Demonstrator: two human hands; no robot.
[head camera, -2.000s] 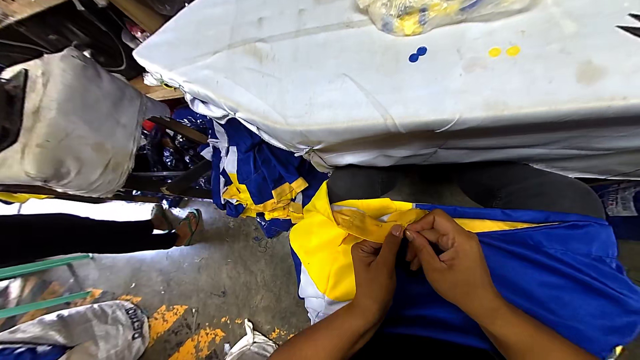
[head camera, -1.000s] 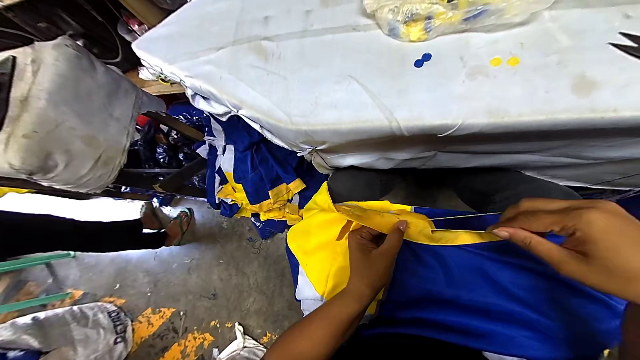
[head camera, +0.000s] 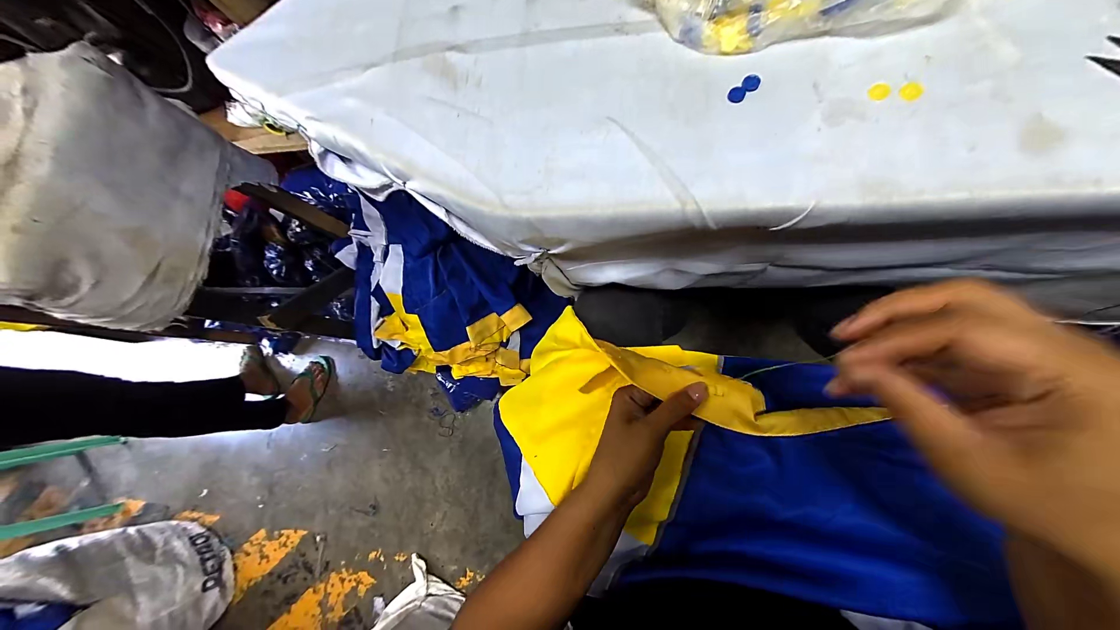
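Note:
A blue and yellow fabric garment (head camera: 822, 516) lies across my lap. My left hand (head camera: 643, 424) pinches its yellow band (head camera: 735, 402) between thumb and fingers. To the right, my right hand (head camera: 954, 394) is raised over the garment and blurred. A thin thread (head camera: 787, 363) runs from the band to its fingertips; whether a needle is there cannot be told. Two blue buttons (head camera: 744, 88) and two yellow buttons (head camera: 894, 92) lie on the white covered table beyond.
The table (head camera: 525, 131) has a plastic bag of buttons (head camera: 744, 26) and dark blade tips (head camera: 1104, 63) on it. Blue and yellow garments (head camera: 446, 297) hang in a pile below its corner. At left are a cloth-covered seat (head camera: 105, 192), a person's sandalled feet (head camera: 306, 389) and a sack (head camera: 122, 569).
My right hand was at the band beside my left hand, then moved right and drew away from the band. My left hand stays on the yellow band.

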